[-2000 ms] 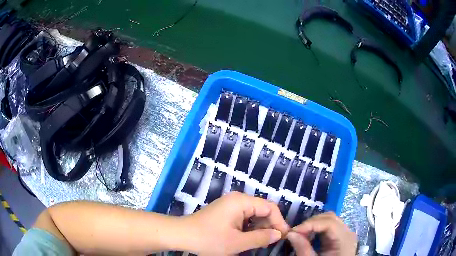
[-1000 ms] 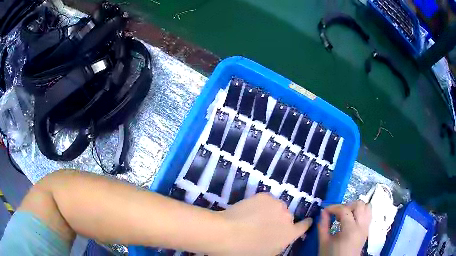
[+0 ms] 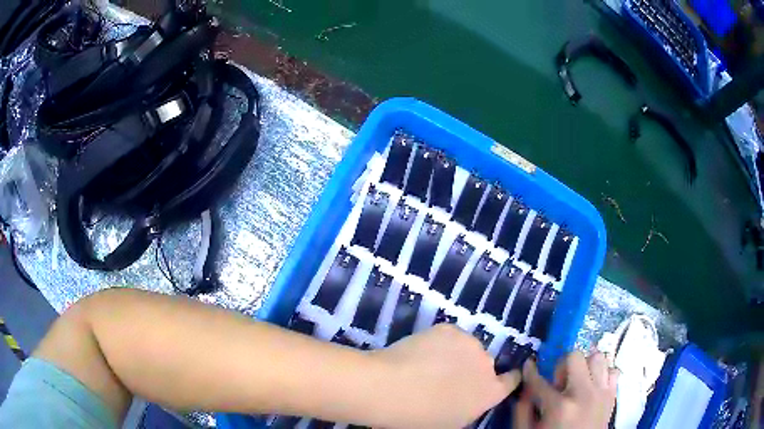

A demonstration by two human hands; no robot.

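Note:
The blue parts tray (image 3: 335, 201) holds slanted rows of black slider pieces (image 3: 423, 247) with small metallic fittings at their ends, between white dividers (image 3: 352, 260). My left hand (image 3: 452, 373) is over the lower rows, fingertips down at a slider near the tray's right side. My right hand (image 3: 578, 390) is just to its right, over the tray's right rim, fingers bent and close to my left fingertips. My left forearm covers the tray's lower left. What either hand's fingertips hold is hidden or too small to tell.
Black headbands (image 3: 159, 159) and a clear plastic bag (image 3: 25, 188) are piled left on silvery sheeting (image 3: 281, 151). Loose headbands (image 3: 599, 63) lie on the green belt (image 3: 444, 50). A white bundle (image 3: 637, 360) and small blue box (image 3: 691, 390) are at right.
My hands were pinched together above the lower rows; my left hand has since gone to a slider at the right. My right hand moved right, then back towards it. The view has shifted slightly.

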